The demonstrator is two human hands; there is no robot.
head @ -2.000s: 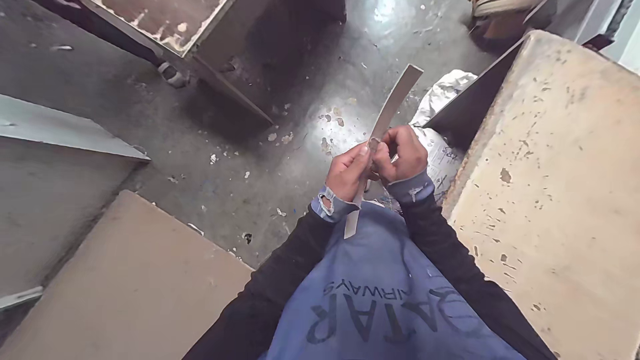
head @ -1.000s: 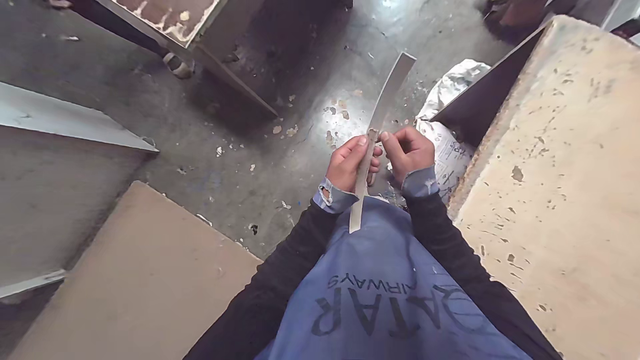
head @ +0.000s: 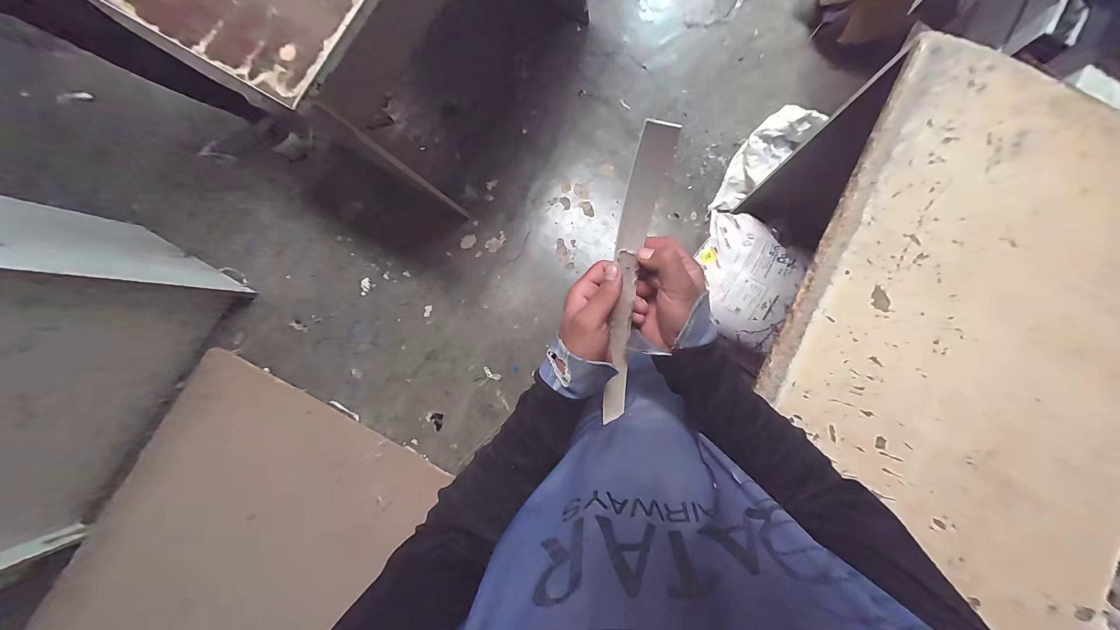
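Observation:
A long, flat, pale grey strip (head: 646, 184), its material unclear, runs upright between my hands in the head view. My left hand (head: 592, 308) grips it on the left, with the thumb lying along its face. On the other side my right hand (head: 669, 289) pinches its edge near the middle, thumb on top and fingers curled behind. The strip's upper part stands out over the floor, and its lower end hangs in front of my blue apron (head: 647, 490), which bears writing. What my right fingers touch behind the strip is hidden.
A worn beige tabletop (head: 980, 306) lies close on the right, with a white printed sack (head: 752, 276) beside it. A brown board (head: 254, 490) is at lower left, a grey panel (head: 96, 350) beyond it. A glue-marked table (head: 297, 101) stands at upper left.
Both hands still hold the strip. Its upper part, tilted to the right and slightly curved before, now stands straighter. A person's foot near the upper-left table is no longer seen.

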